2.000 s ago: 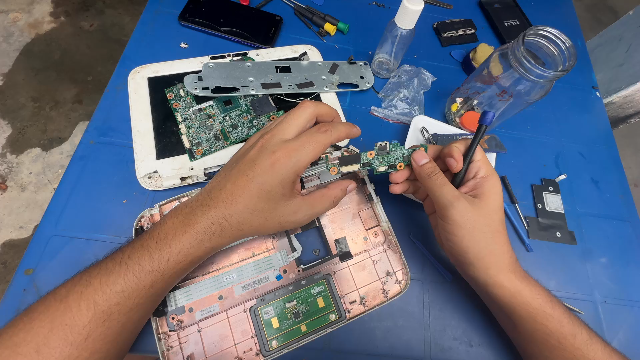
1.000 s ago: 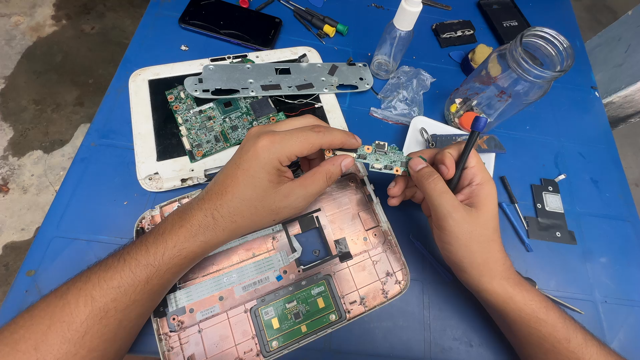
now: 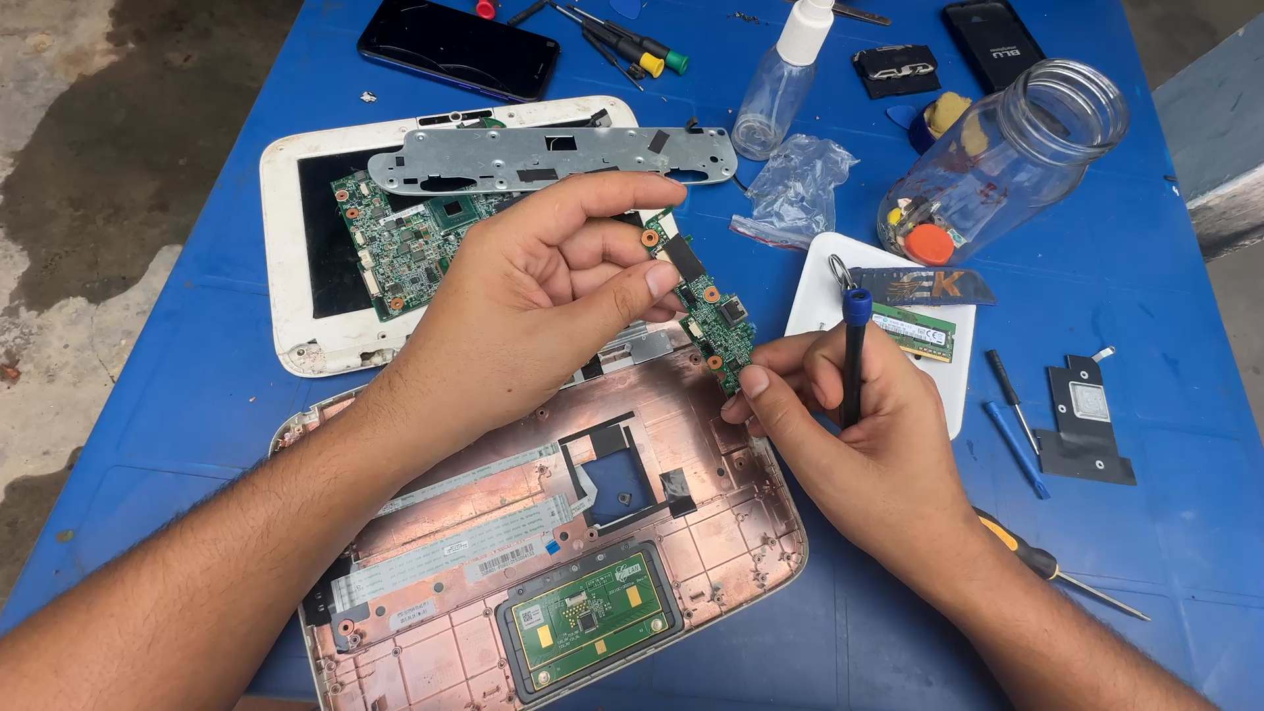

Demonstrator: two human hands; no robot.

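A small green circuit board [image 3: 726, 341] is held tilted between my hands, above the copper-coloured inner side of a laptop case part [image 3: 691, 395]. My left hand [image 3: 553, 286] pinches its upper end between thumb and fingers. At its lower end, my right hand [image 3: 839, 415] grips the edge with thumb and forefinger and also keeps a black screwdriver with a blue cap [image 3: 855, 346] against the palm. A green touchpad board [image 3: 590, 620] sits in the case part. Behind my left hand, a larger motherboard [image 3: 400, 247] and a grey metal bracket [image 3: 494, 153] lie on a white-framed screen [image 3: 286, 227].
Around the blue table [image 3: 1165, 592] are a phone [image 3: 459, 49], screwdrivers [image 3: 632, 44], a spray bottle [image 3: 775, 89], a plastic bag [image 3: 800, 188], a glass jar [image 3: 1007, 168], a white tray [image 3: 815, 276] with a memory module [image 3: 918, 334], and a yellow-and-black screwdriver [image 3: 1032, 558] beside my right forearm.
The small circuit board has turned from nearly level to steeply slanted. My left hand has risen with its upper end, and my right hand remains at the other end.
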